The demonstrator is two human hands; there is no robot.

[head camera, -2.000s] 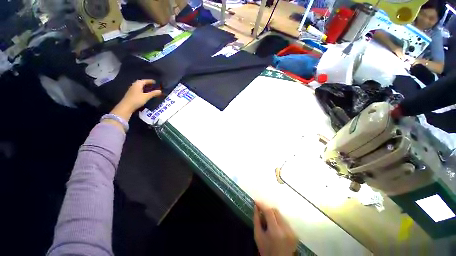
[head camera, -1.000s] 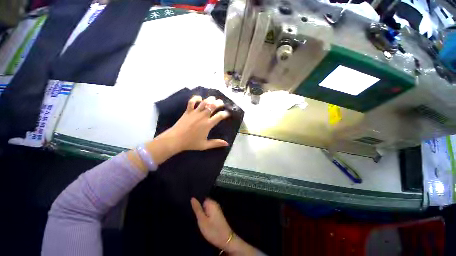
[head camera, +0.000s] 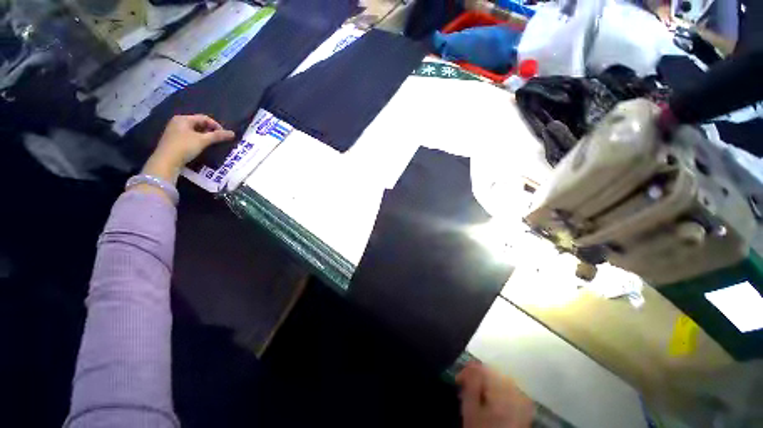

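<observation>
A black cut panel [head camera: 435, 242] lies flat on the white table beside the needle area and hangs over the front edge. My left hand [head camera: 188, 144] is at the far left over another dark panel [head camera: 222, 92], thumb and fingertips close together; whether cloth is between them is unclear. My right hand [head camera: 495, 399] is blurred and cut off by the bottom edge, near the front panel's lower corner; its grip cannot be made out. One more black panel [head camera: 351, 88] lies at the back left.
The sewing machine head [head camera: 636, 201] stands at right, with white scraps [head camera: 617, 284] and a yellow sticker [head camera: 683, 334] near it. A black plastic bag [head camera: 556, 113] and a red basket [head camera: 477, 33] lie behind. A plastic-wrapped pack [head camera: 238, 159] sits at the left corner.
Since one second ago, my left hand has left the panel by the needle and moved to the left pile. That panel stays on the table. The view has swung left.
</observation>
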